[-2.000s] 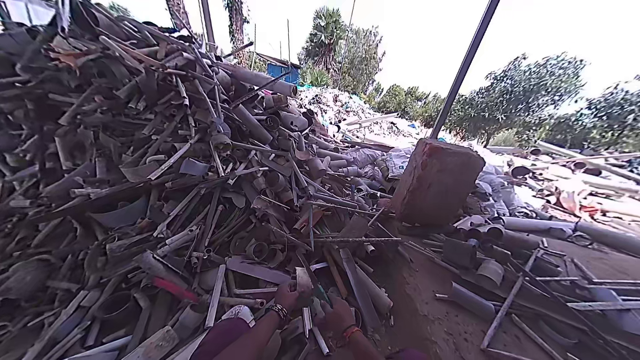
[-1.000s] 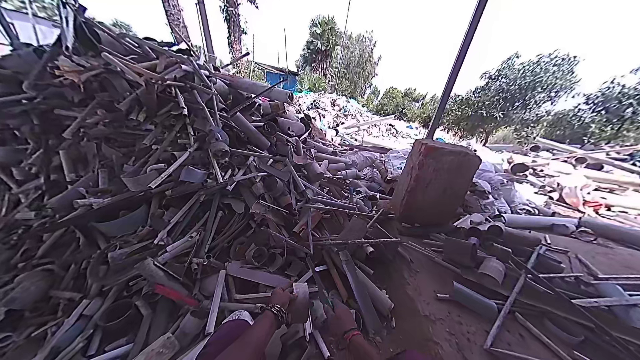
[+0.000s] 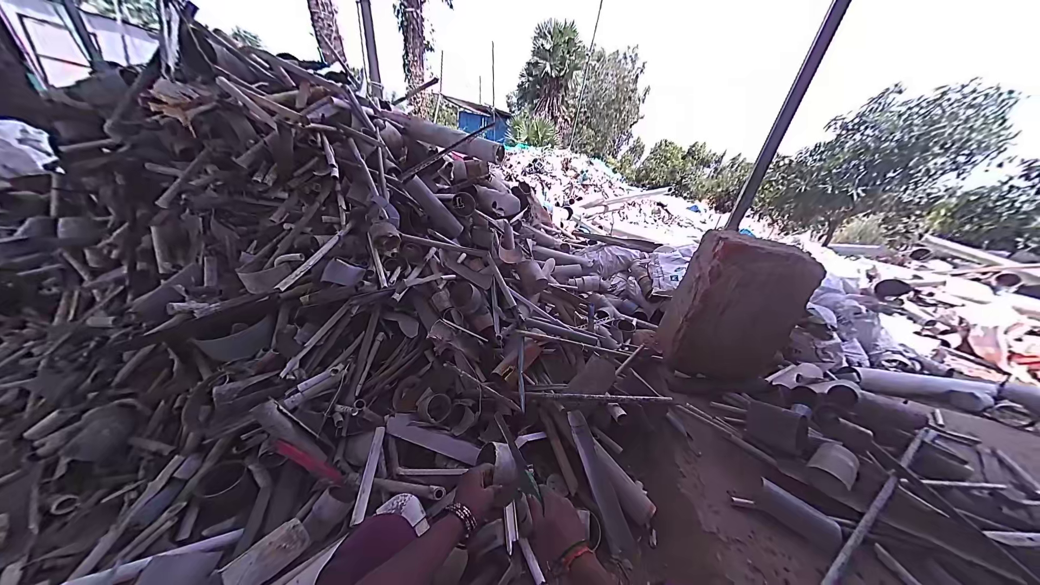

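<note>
At the bottom centre, my left hand [image 3: 478,492], with bangles at the wrist, is closed on a short grey pipe piece [image 3: 500,463]. Just to its right is my right hand [image 3: 554,524], with a red band at the wrist. A dark, thin blade-like piece [image 3: 512,445] rises between the hands; its lower end looks green near my right fingers, and which hand bears it is unclear. Narrow pale strips lie below and between the hands. My right fingers are partly hidden, so their grip cannot be told.
A large heap of scrap pipes [image 3: 325,325] rises ahead and to the left. A reddish block [image 3: 739,305] with a slanted pole [image 3: 784,114] stands at right. More pipes [image 3: 800,516] lie on bare ground at lower right, and white sacks [image 3: 642,268] lie behind.
The short pipe piece in my left hand has turned and sits higher between my fingers than one second ago. The dark blade-like piece now stands up beside it.
</note>
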